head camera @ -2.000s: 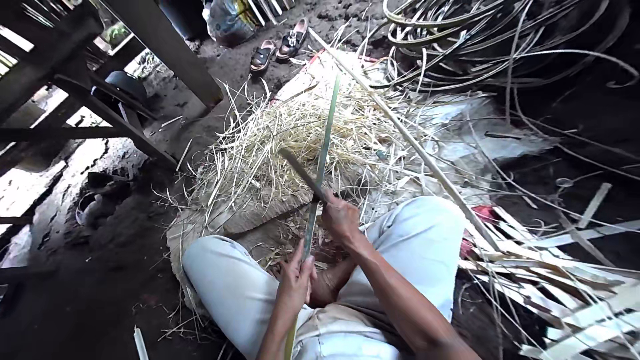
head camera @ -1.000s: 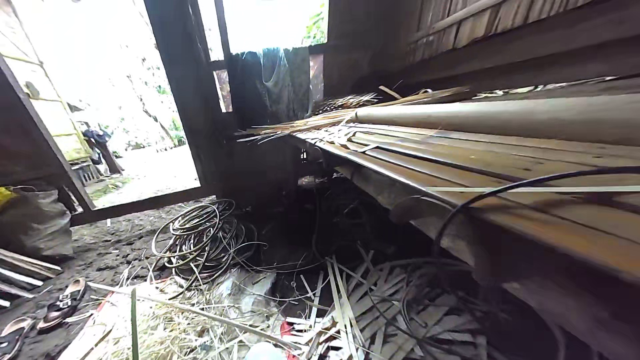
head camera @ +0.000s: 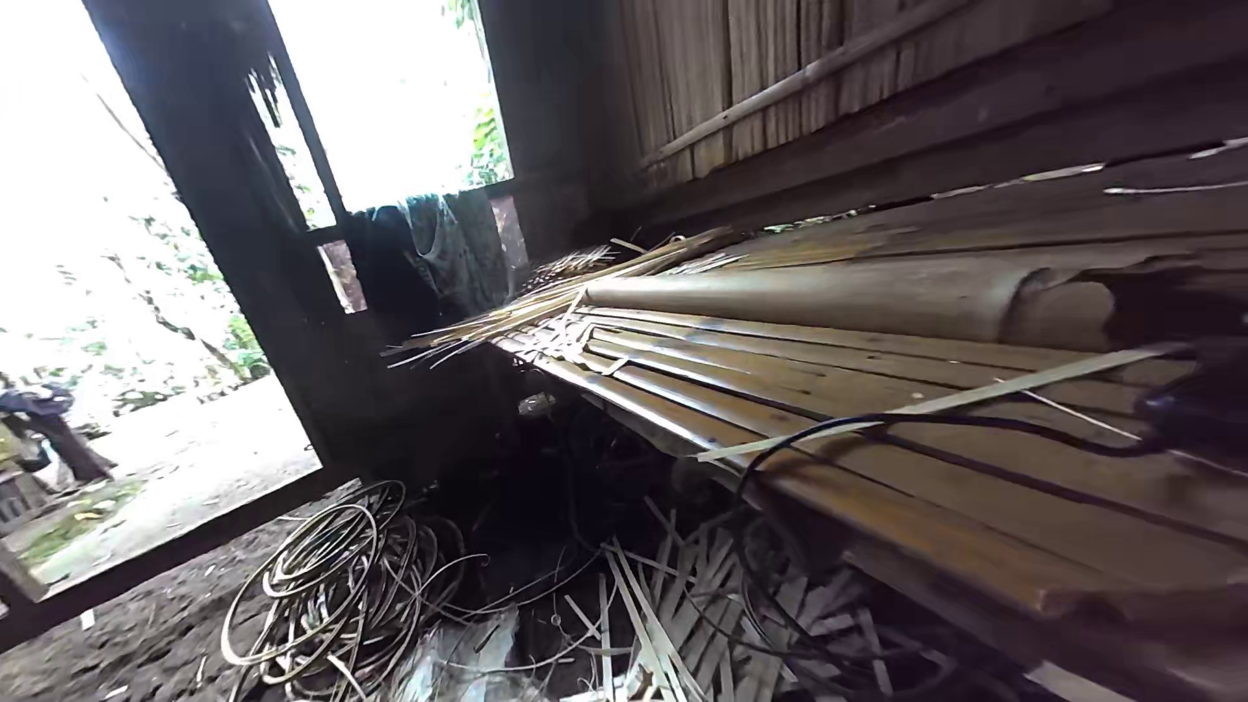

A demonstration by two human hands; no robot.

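Note:
Neither of my hands shows in the head view now, so what they hold is hidden. A slatted bamboo bench point(head camera: 936, 390) runs along the right side. On it lie a thick bamboo tube or rolled mat point(head camera: 819, 297), a bundle of thin strips point(head camera: 575, 292) at the far end, and one pale flat strip point(head camera: 936, 402) lying crosswise. A black cable point(head camera: 897, 417) curves over the bench edge. Loose pale strips point(head camera: 673, 624) lie on the ground below, with a coil of thin cane or split bamboo point(head camera: 331, 585) to their left.
A dark post point(head camera: 234, 195) and low sill point(head camera: 185, 551) frame a bright doorway at the left. Dark cloth point(head camera: 439, 249) hangs under a window opening. A plank wall point(head camera: 760, 78) stands behind the bench. Clear plastic sheeting point(head camera: 468, 653) lies beside the coil.
The view has swung up and right from my lap to the bench. Both hands, seen two seconds ago with a blade and a green strip, are out of view.

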